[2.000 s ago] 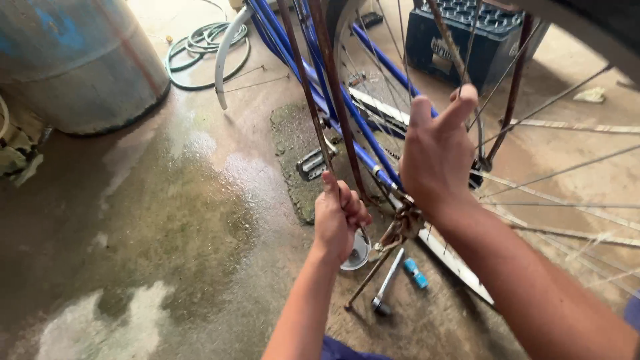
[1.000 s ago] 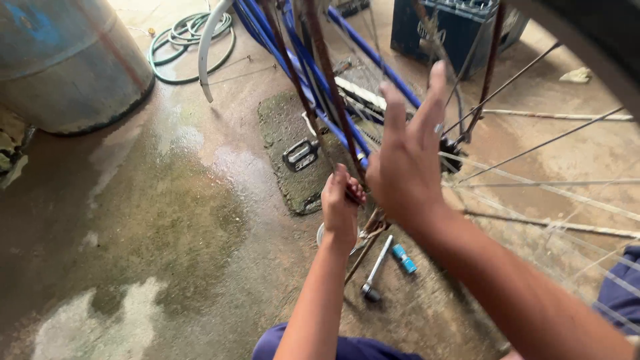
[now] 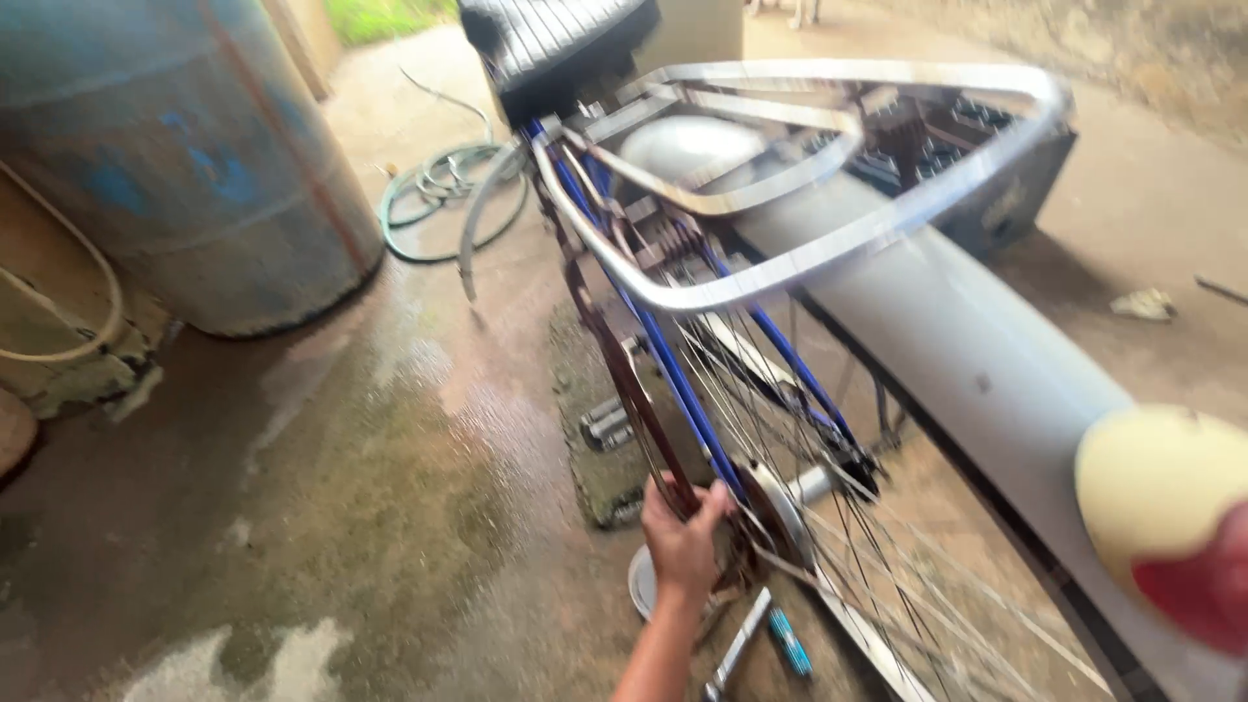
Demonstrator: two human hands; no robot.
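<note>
My left hand (image 3: 682, 541) is closed around the lower end of a rusty brown rack stay (image 3: 624, 375), just left of the rear wheel hub (image 3: 780, 502). The blue bicycle frame (image 3: 673, 375) runs up from there to a black saddle (image 3: 561, 39). Over the grey rear mudguard (image 3: 965, 302) stands a metal luggage rack (image 3: 721, 288), blurred. My right hand is out of view. A socket wrench (image 3: 738, 643) and a small blue object (image 3: 790, 642) lie on the floor below my left hand, beside a round white dish (image 3: 643, 583) partly hidden by it.
A large metal drum (image 3: 195, 166) stands at the left, with a coiled green hose (image 3: 439, 200) right of it. A dark crate (image 3: 1014, 195) is behind the rack. A pedal (image 3: 606, 425) hangs over a rough slab (image 3: 575, 468). A cream and red reflector (image 3: 1160, 487) is at the right.
My right hand, raised at the wheel spokes earlier, has left the view. My left hand remains low at the stay. The view has shifted strongly, now showing saddle, rack and mudguard.
</note>
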